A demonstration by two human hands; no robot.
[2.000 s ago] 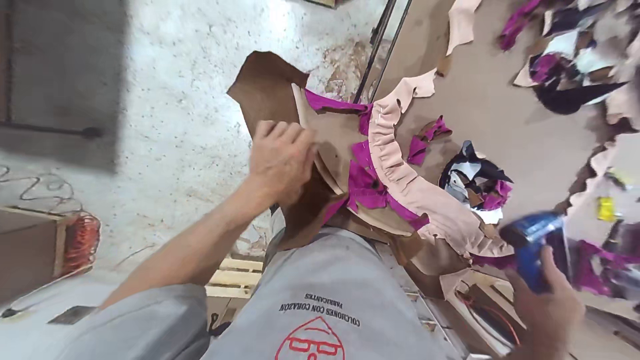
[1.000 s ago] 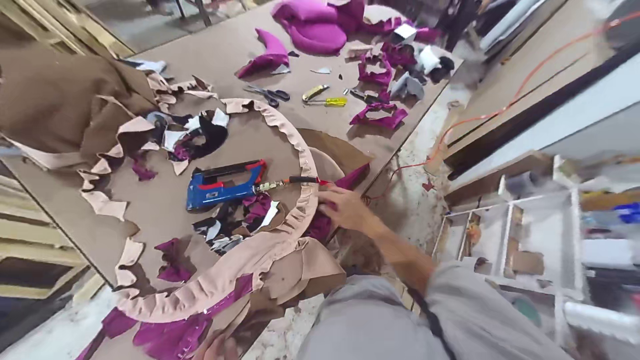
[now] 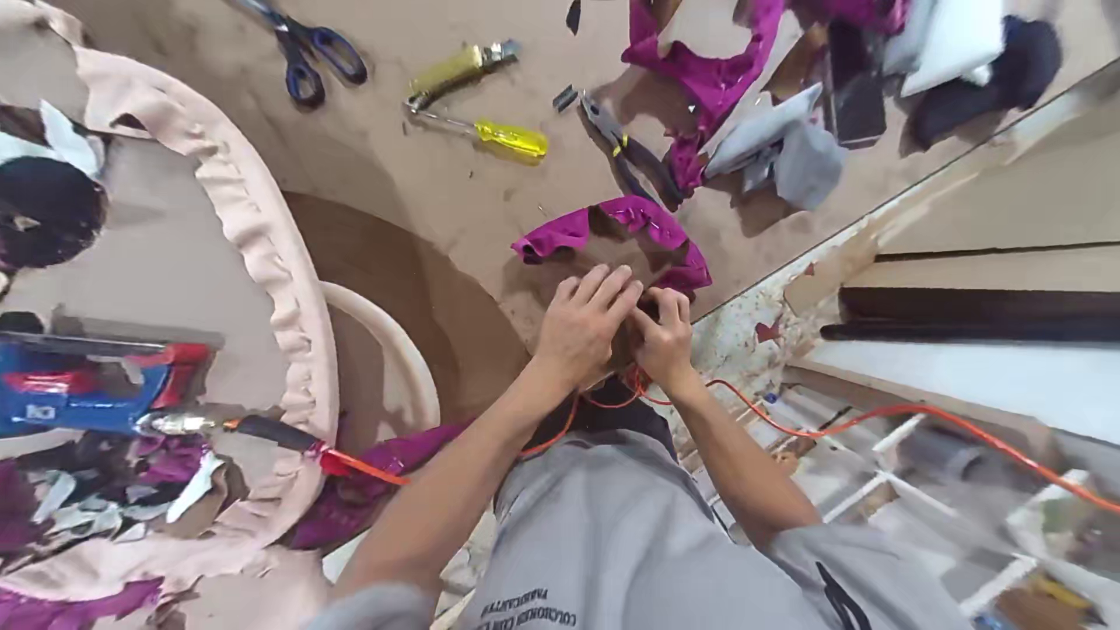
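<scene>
My left hand [image 3: 584,328] lies with fingers together over the near part of a small curved piece edged in gathered magenta fabric [image 3: 630,219], at the table's near edge. Beside it my right hand [image 3: 665,337] has bent fingers at the same piece's right end; what is between its fingertips is hidden. Beyond the piece lie pliers [image 3: 617,144], a yellow-handled screwdriver [image 3: 507,140] and a yellowish hand tool [image 3: 459,70]. Dark-handled scissors [image 3: 311,57] rest farther left. A blue and red pneumatic stapler [image 3: 87,385] lies at the left, inside a curved rim of gathered pale pink fabric [image 3: 262,236].
An orange air hose [image 3: 875,411] crosses in front of my body and runs right. Magenta, grey and white scraps [image 3: 779,149] lie at the table's far right. A compartmented shelf [image 3: 884,477] stands at the lower right, beyond the table edge [image 3: 884,210].
The blue stapler, by my right hand two seconds ago, now lies on the table. My hands, apart earlier, are now together at the small magenta-edged piece. The view has swung a lot.
</scene>
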